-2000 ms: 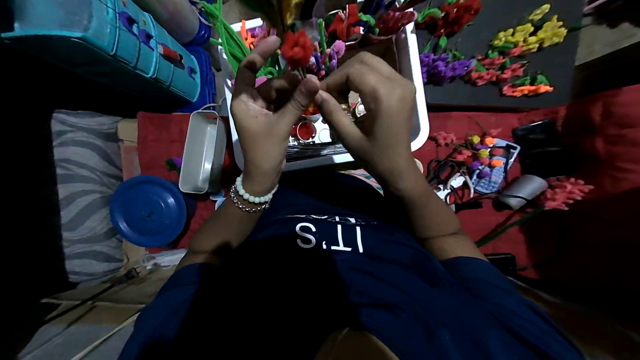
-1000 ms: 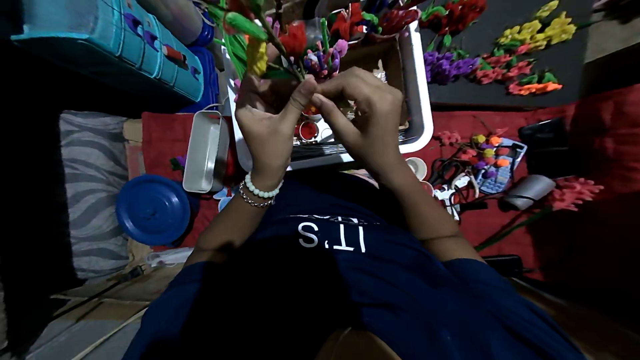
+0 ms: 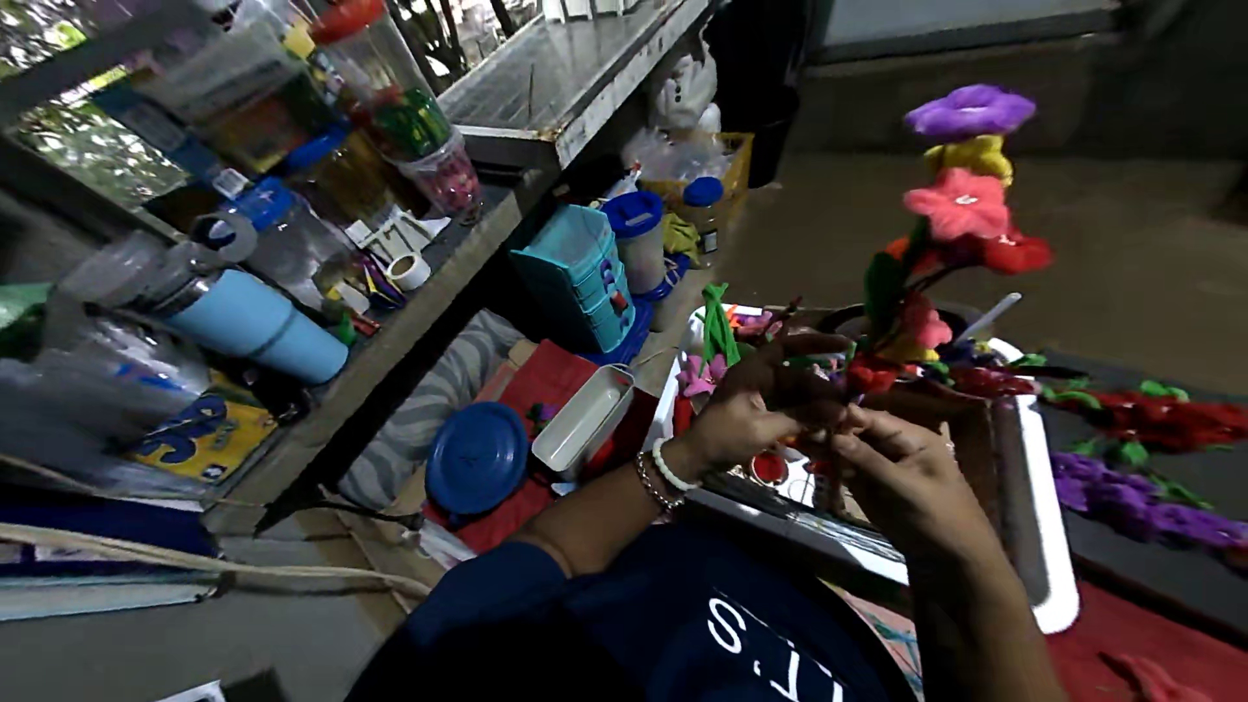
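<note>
A tall stem of fuzzy craft flowers [image 3: 960, 205], purple, yellow, coral and red with green leaves, rises above my hands. My left hand [image 3: 756, 419], with bracelets at its wrist, has its fingers around the lower part of that stem. The fingertips of my right hand [image 3: 897, 458] pinch at the same spot, close against the left fingers. What lies between the fingertips is too small to tell. Both hands are over a white plastic tray [image 3: 1048, 546], which holds a brown box [image 3: 975, 429], a pink flower [image 3: 702, 375] and green fuzzy stems [image 3: 720, 327].
Red and purple flower stems [image 3: 1141, 502] lie on a dark board at the right. To the left are a cream metal container [image 3: 585, 419], a blue round lid [image 3: 478, 456] and a teal drawer unit [image 3: 580, 278]. A shelf [image 3: 390, 341] holds a blue tumbler [image 3: 258, 327] and jars.
The view has swung up and to the left. Both hands are still together over the tray, and the tall flower stem now shows above them.
</note>
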